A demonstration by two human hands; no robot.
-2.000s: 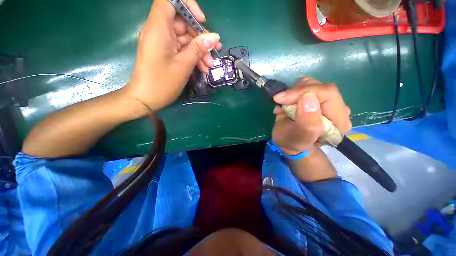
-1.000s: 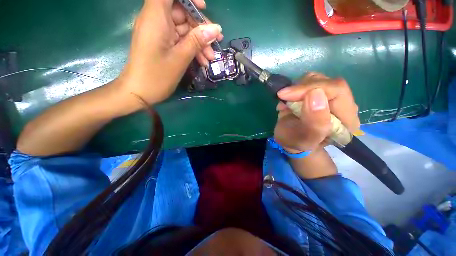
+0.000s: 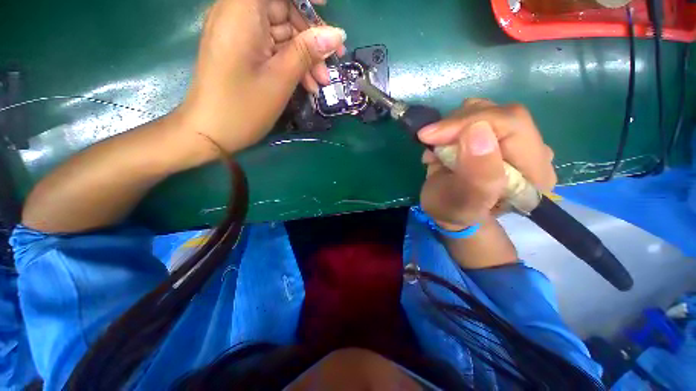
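A small rounded-square watch housing [image 3: 333, 98] with a shiny rim and pale parts inside sits on the black soldering fixture [image 3: 371, 59] on the green mat. My left hand [image 3: 263, 65] holds slim grey metal tweezers [image 3: 307, 11], which point down at the housing's upper edge; their tips are too small to make out. My right hand [image 3: 488, 164] holds the soldering iron [image 3: 568, 230] by its cream grip, its metal tip over the housing's right side. Whether the tip touches cannot be told. My left fingers partly cover the fixture's left side.
A red plastic tray [image 3: 526, 23] lies at the upper right, cut off by the frame edge. Black cords [image 3: 632, 99] run down beside it. A thin silvery wire [image 3: 84, 98] crosses the mat at left. Long strands of hair hang across the view at lower left and right.
The view has shifted slightly, so the housing and the red tray sit higher in the frame. The iron's tip has moved from the housing's right edge further in over its parts.
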